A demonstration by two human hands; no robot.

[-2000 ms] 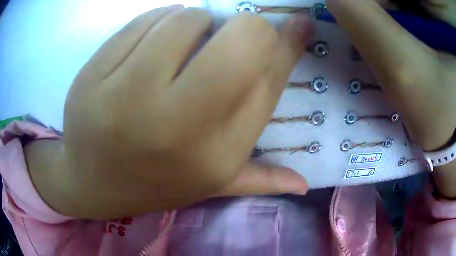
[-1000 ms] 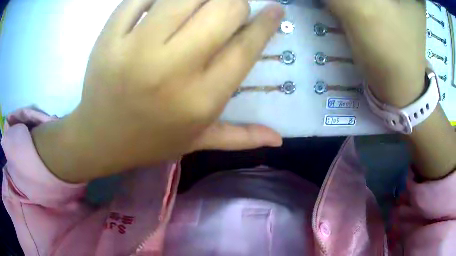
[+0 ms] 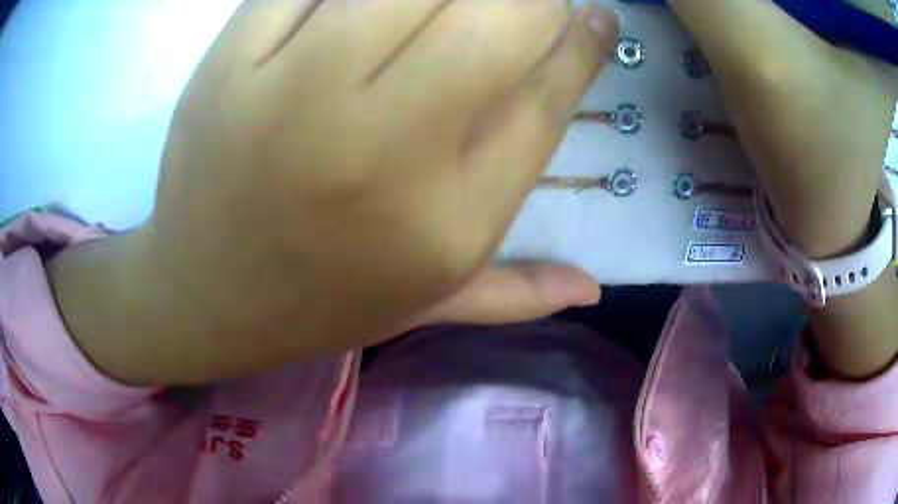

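A white foam board (image 3: 650, 251) holds rows of small silver-grey ring-like parts with copper-coloured wires; one part (image 3: 622, 183) lies near its lower edge. My left hand (image 3: 364, 187) is bare and large over the board's left part. Its thumb is apart from the fingers and lies near the lower edge. The index fingertip is beside the upper rings; the other fingertips are cut off by the top edge. I see nothing in this hand. My right hand (image 3: 798, 128), wearing a pale wristband, is over the right part. Its fingertips are out of the picture, so its grip is hidden.
Two blue-outlined labels (image 3: 716, 254) are near the board's lower right edge. A dark blue bar-like thing (image 3: 837, 28) crosses the top right corner. A bright white surface (image 3: 89, 108) is at the left. The pink jacket (image 3: 689, 394) and its sleeves fill the bottom.
Since one second ago, the board and labels appear a little further right and lower. The dark blue thing shows more at top right. My left hand remains spread over the board.
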